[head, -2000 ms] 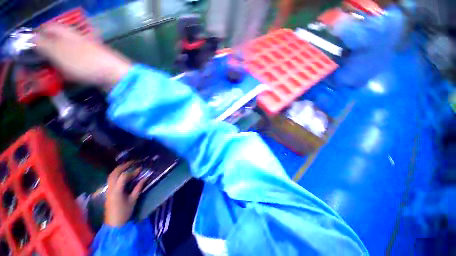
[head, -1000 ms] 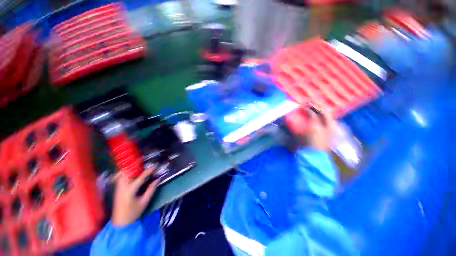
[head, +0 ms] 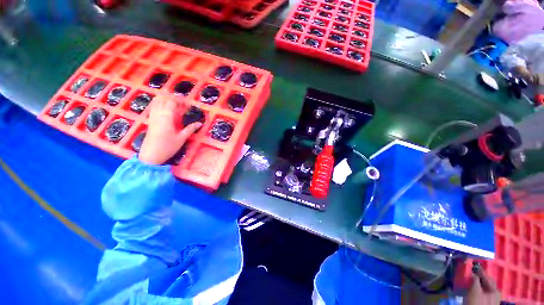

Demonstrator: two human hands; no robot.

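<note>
My left hand (head: 162, 132) is over the red parts tray (head: 206, 167) at the left. Its fingers and thumb are around a black round unit in a compartment; whether they grip it is unclear. Many compartments hold glossy discs, and the back-left ones are empty. My right hand (head: 482, 293) is at the lower right, mostly cut off by the frame's edge, with a small dark thing (head: 475, 269) at its fingertips; its hold is unclear. The black toggle clamp press (head: 337, 107) stands between the hands, its red handle (head: 323, 171) lowered toward me.
A blue box (head: 426, 199) with white lettering lies right of the clamp, beside a black regulator (head: 492, 152). A second red tray (head: 519, 253) is at the far right. Another disc-filled tray (head: 328, 33) stands behind. A white scrap (head: 342, 171) and clear film (head: 256, 159) flank the clamp. People are at the upper right.
The view has swung left. My left hand has moved from the clamp handle to the left tray. My right hand remains near the right tray, now lower at the frame's edge.
</note>
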